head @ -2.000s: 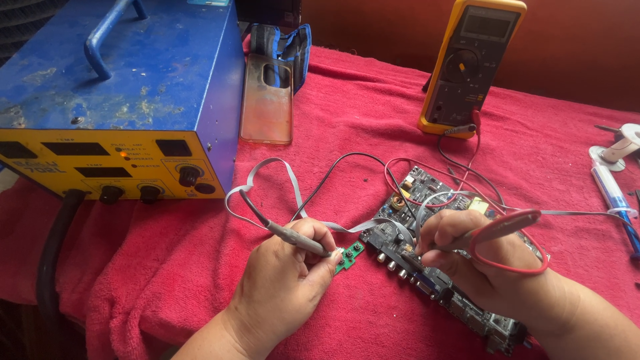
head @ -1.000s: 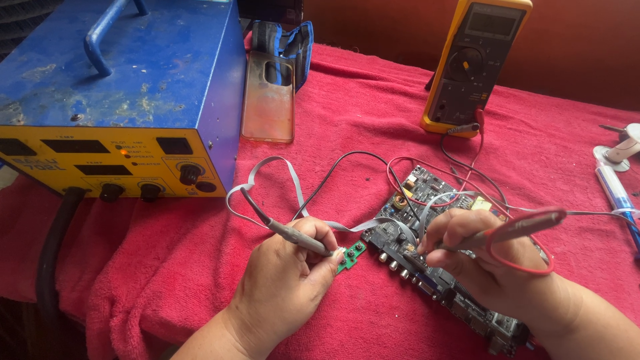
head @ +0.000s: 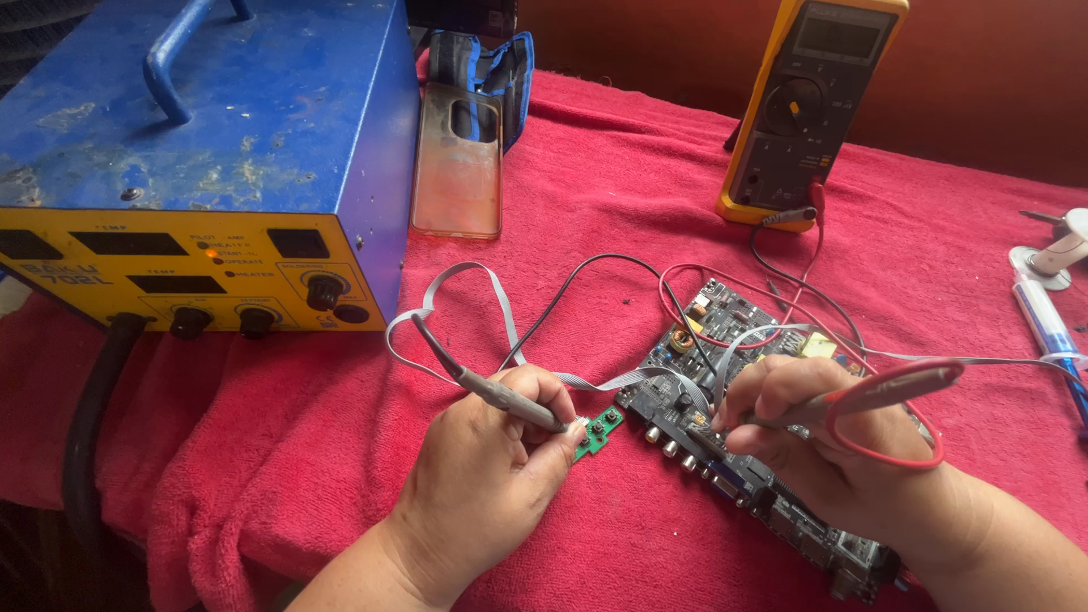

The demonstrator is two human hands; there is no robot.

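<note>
My left hand (head: 493, 476) grips a grey multimeter test probe (head: 510, 401) with a black lead, its tip at a white connector on a small green button board (head: 599, 433). My right hand (head: 816, 433) holds another grey probe (head: 901, 387) with a red lead, over the large black circuit board (head: 722, 319); that tip is hidden by my fingers. A grey ribbon cable (head: 501, 297) loops behind my left hand to the large board. The yellow-edged digital multimeter (head: 807, 110) stands upright behind the board, with both leads plugged into its base.
A blue and yellow soldering station (head: 187, 272) fills the left, its thick black hose (head: 81, 442) hanging down in front. Behind lie a clear phone case (head: 459, 170) and a blue-trimmed black pouch (head: 510, 76). A solder spool (head: 1062, 246) and a syringe (head: 1041, 314) lie at the right on the red cloth.
The back end of the probe in my right hand has swung a little to the right since the earliest frame. My left hand has stayed in place.
</note>
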